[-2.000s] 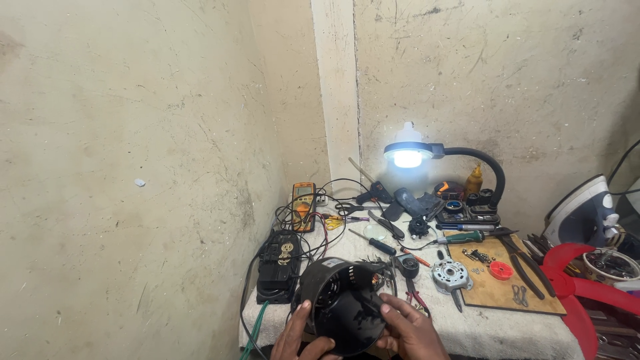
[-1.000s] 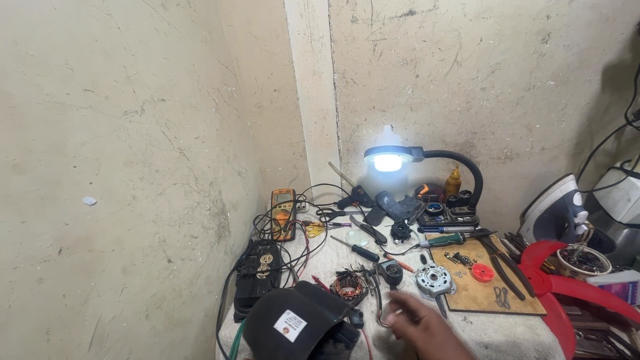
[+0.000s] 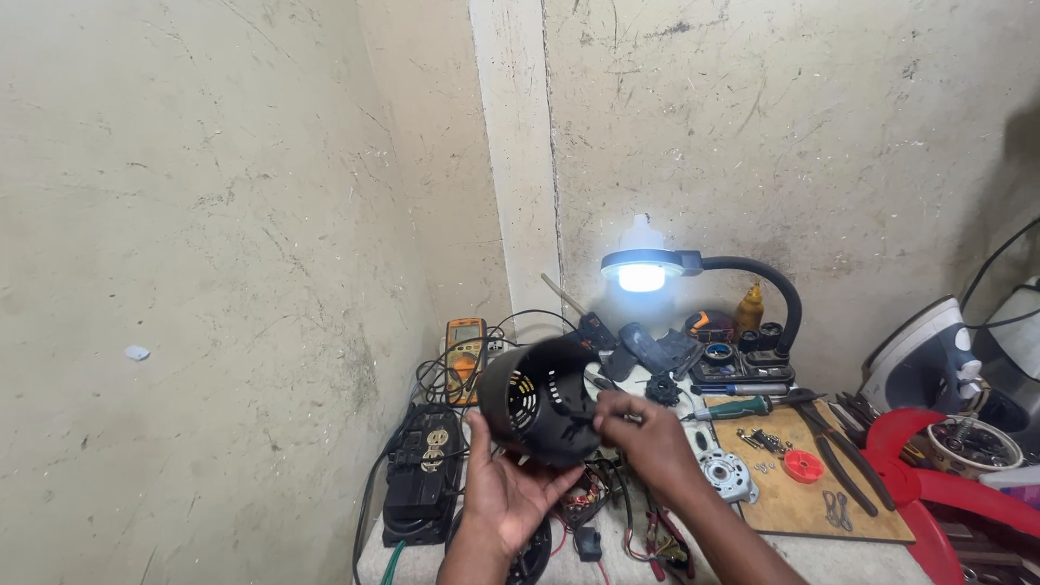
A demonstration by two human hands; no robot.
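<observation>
A black plastic motor housing [image 3: 540,406] with slotted vents is held up over the table, its open side tilted toward me. My left hand [image 3: 516,496] cradles it from below, thumb on its left side. My right hand [image 3: 638,431] has its fingers pinched at the housing's right edge; whether a small part is between them cannot be told. Under the hands lie a copper-wound stator [image 3: 585,496], partly hidden, a small black block [image 3: 587,543] on wires and red-handled pliers [image 3: 670,544]. Right of my right hand rests a round metal motor end cover [image 3: 725,475].
A wooden board [image 3: 780,520] holds screws, a red dish [image 3: 803,465] and large pliers [image 3: 845,459]. A lit lamp [image 3: 642,276], an orange multimeter [image 3: 465,357] and a power strip [image 3: 418,479] stand around the work. Red fan blades [image 3: 902,455] and a clothes iron [image 3: 926,357] are at right.
The housing, low at the table's front a second ago with its labelled outside showing, is now raised and turned with its inside showing. My right hand has come from beside it to its edge.
</observation>
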